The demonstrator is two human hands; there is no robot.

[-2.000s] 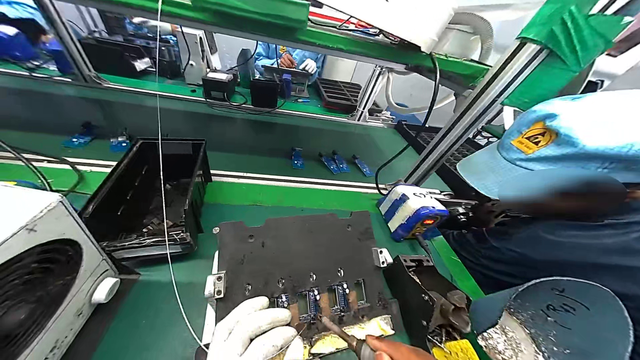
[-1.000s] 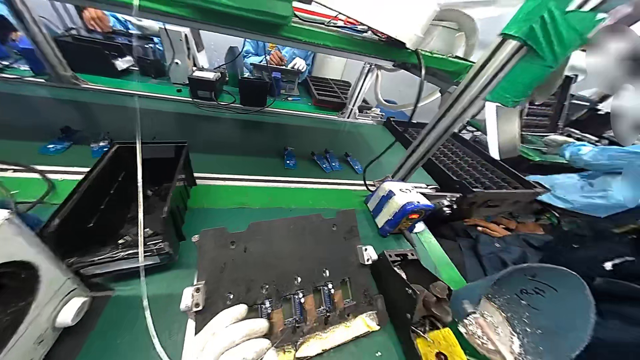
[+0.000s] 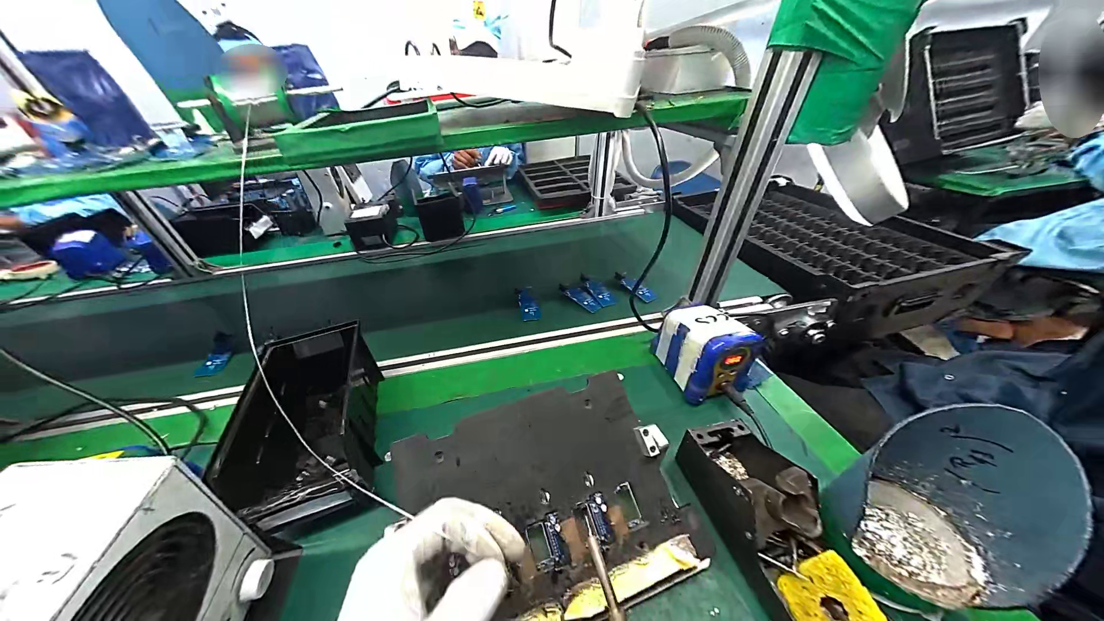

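Observation:
My left hand (image 3: 440,561), in a white glove, has its fingers curled around the thin solder wire (image 3: 297,431), which runs down from a spool on the upper shelf. It is over the left part of a black fixture plate (image 3: 509,440). Small blue circuit boards (image 3: 555,542) sit in slots of the plate, just right of the glove. A soldering iron's metal shaft (image 3: 604,573) reaches up from the bottom edge to the boards. My right hand is out of view. Yellow and whitish tape (image 3: 638,578) covers the plate's near edge.
A black bin (image 3: 293,423) stands left, near a white fan unit (image 3: 112,535). On the right are a blue soldering station (image 3: 707,354), an iron stand (image 3: 750,509) with a yellow sponge (image 3: 828,586), and a blue-grey tub (image 3: 992,492). A metal post (image 3: 750,172) rises behind. Blue boards (image 3: 582,297) lie beyond the rail.
My right hand, on the iron two seconds ago, is out of view; the iron's shaft, unseen a second ago, shows again at the boards. The view has tilted up.

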